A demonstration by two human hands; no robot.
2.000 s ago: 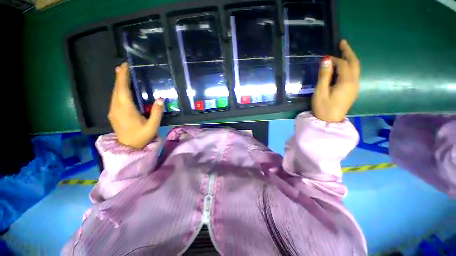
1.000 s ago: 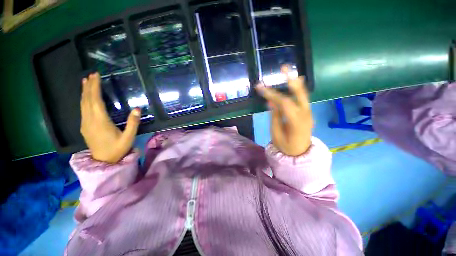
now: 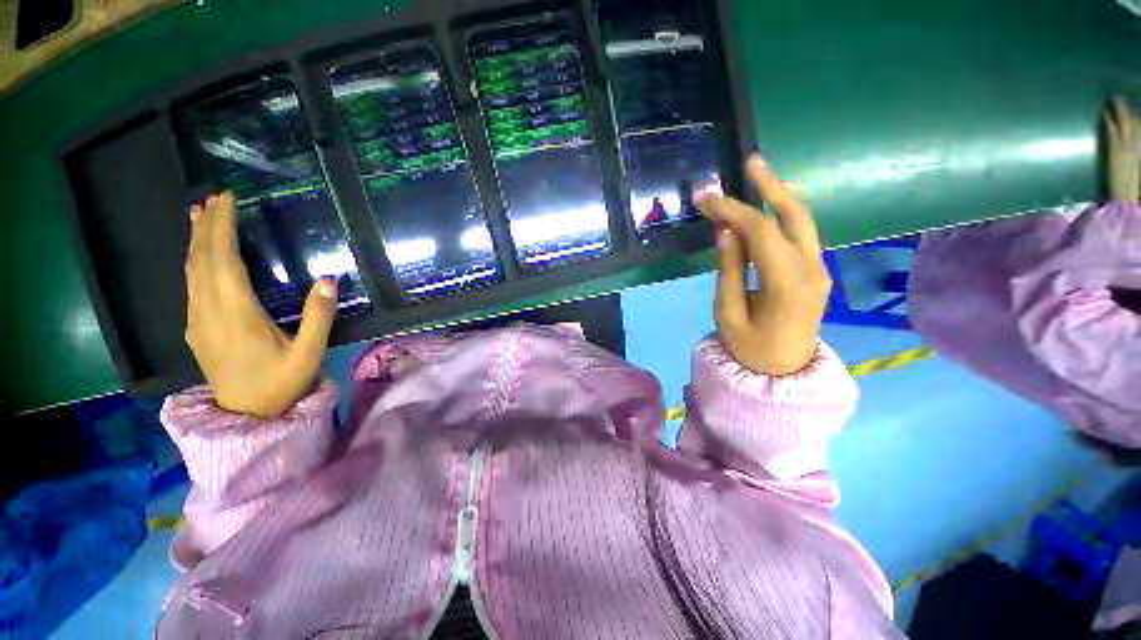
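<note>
A black phone tray [image 3: 110, 238] lies tilted on the green bench, its leftmost pocket empty. Several phones lie in the other pockets. The second phone [image 3: 398, 138] and third phone [image 3: 536, 125] show rows of green text. The leftmost phone [image 3: 269, 138] shows faint green text under glare. The rightmost phone [image 3: 663, 113] is mostly dark, with a small red mark low on its screen. My left hand [image 3: 250, 313] lies over the tray's lower left, fingers apart, thumb over the leftmost phone's lower end. My right hand [image 3: 770, 275] is at the tray's right end, fingertips by the rightmost phone's lower corner.
The green bench [image 3: 926, 113] runs to the right. Another person's hand [image 3: 1121, 150] and pink sleeve [image 3: 1082, 288] are at the right edge. A tan board [image 3: 94, 44] is at the top left. Blue stools and yellow-striped floor marking lie below the bench.
The tray has shifted left in view. Green text now shows on the second and third phones, and the red marks there are gone. My right hand has moved left. Another person's hand has appeared at the right.
</note>
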